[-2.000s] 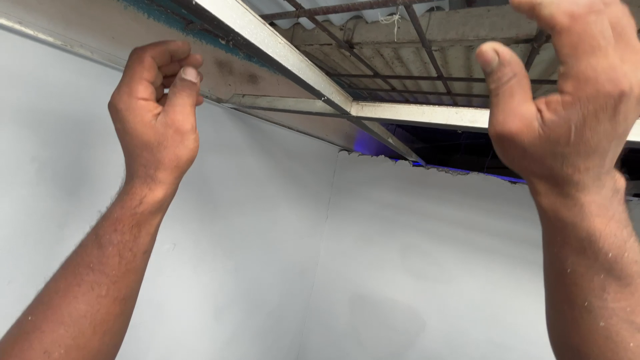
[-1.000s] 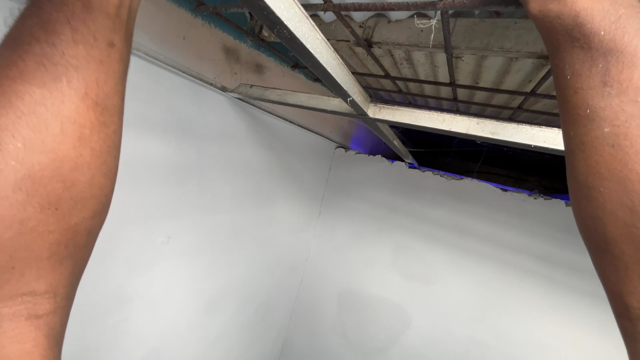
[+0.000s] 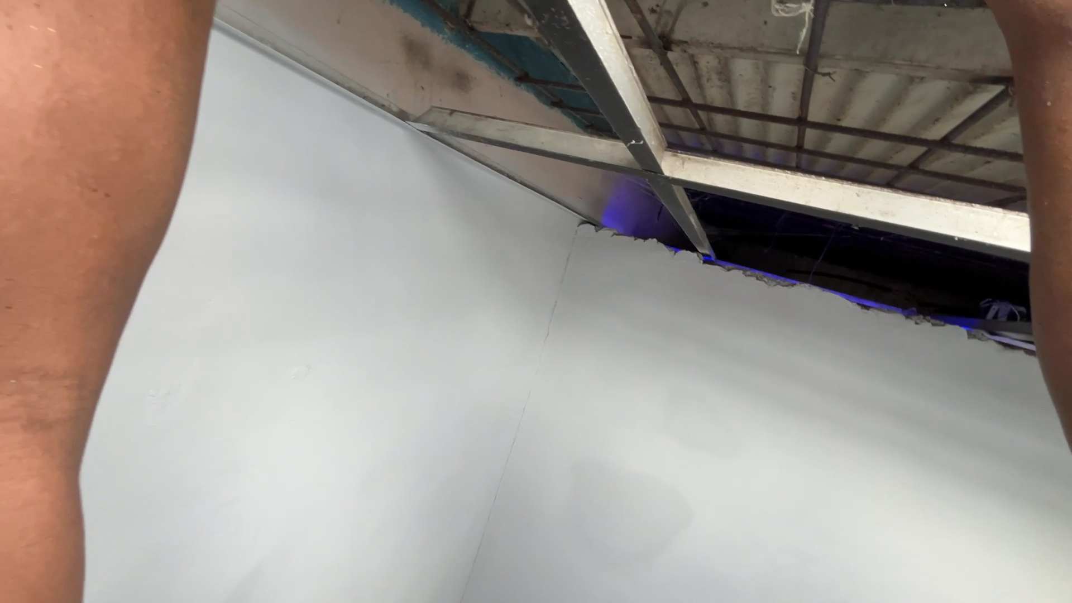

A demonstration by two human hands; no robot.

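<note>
Both of my forearms are raised, one along each side of the head view, and both hands lie beyond the top of the picture. My left forearm (image 3: 92, 209) fills the left edge. Part of my right forearm (image 3: 1047, 167) runs down the right edge. What either hand holds or touches is hidden. Between the arms, a metal ceiling frame (image 3: 837, 193) has a long bar (image 3: 607, 75) crossing it. A pale ceiling panel (image 3: 360, 59) with a blue-green ragged edge lies left of that bar.
Above the frame are dark metal rods (image 3: 754, 117) and corrugated roofing sheets (image 3: 888, 109). A bit of white string (image 3: 801, 18) hangs at the top. The pale wall (image 3: 335, 335) meets another wall (image 3: 754, 435) at a cracked corner; the latter's top edge is broken, with blue-violet light along it.
Both hands were in view two seconds ago, the left with curled fingers; they have since moved up out of the picture, leaving only the forearms.
</note>
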